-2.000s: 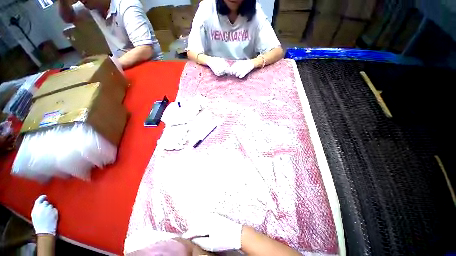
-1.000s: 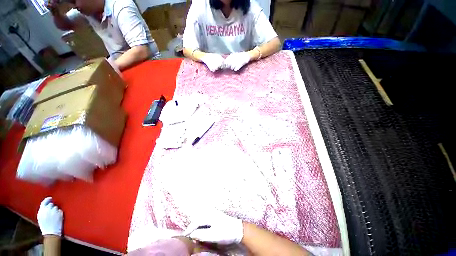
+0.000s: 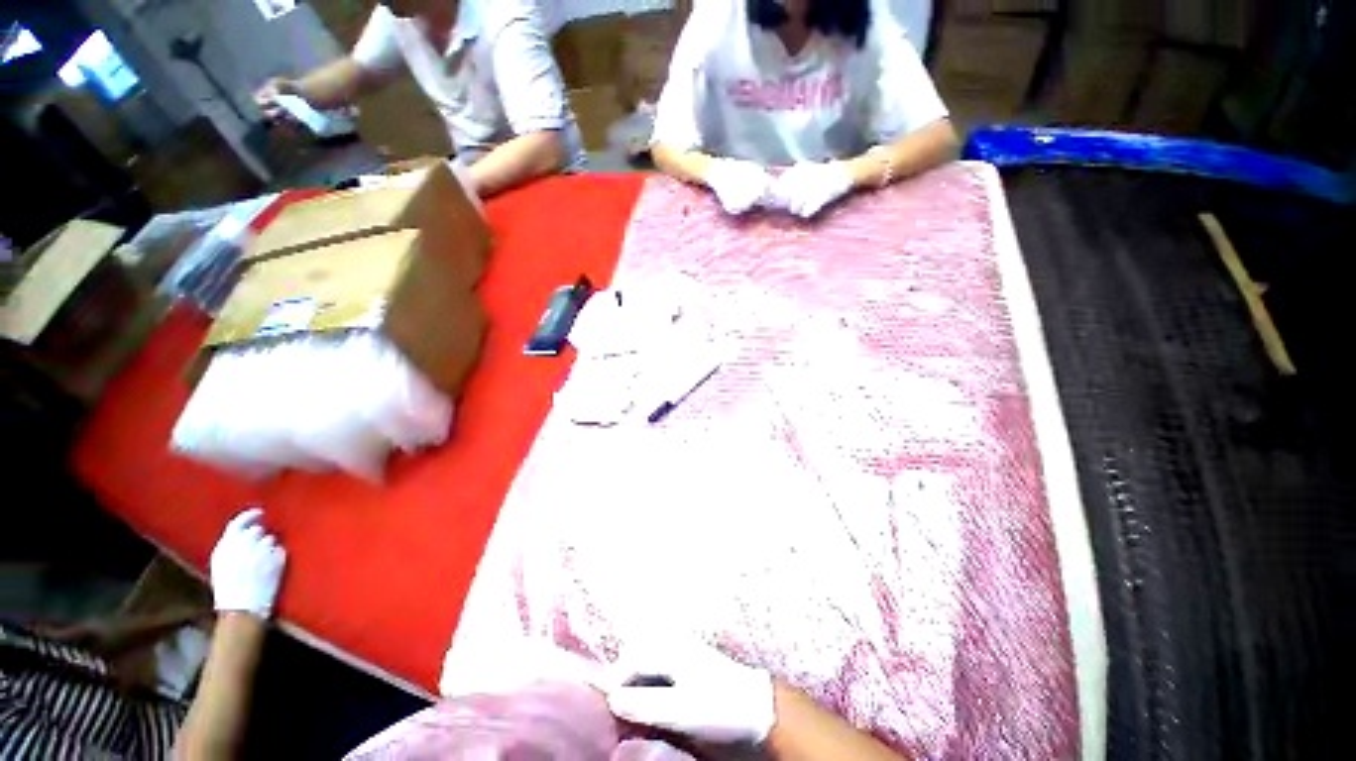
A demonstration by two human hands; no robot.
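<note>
My right hand [image 3: 699,702], in a white glove, lies at the bottom centre on the pink and white bubble wrap [image 3: 952,550]. A small dark spot shows at its fingers; I cannot tell whether it is a held thing or a gap. The glove blends into glare, so its grip is unclear. Pink cloth [image 3: 513,729] lies beside it at the bottom edge. I cannot make out my left hand there. A marker pen [image 3: 684,393] lies on the wrap beside crumpled white cloths [image 3: 607,390]. A dark slab, perhaps a phone [image 3: 558,318], lies on the red cover [image 3: 379,543].
An open carton [image 3: 434,283] with translucent bags [image 3: 305,409] stands left. Another person's gloved hand [image 3: 247,565] rests at the left table edge. A person with gloved hands together [image 3: 776,186] sits opposite, another behind the carton. A dark conveyor [image 3: 1175,491] runs right.
The view has swung left, so the table scene sits further right. The person at the back left now holds out a pale object. My right hand stays at the near edge.
</note>
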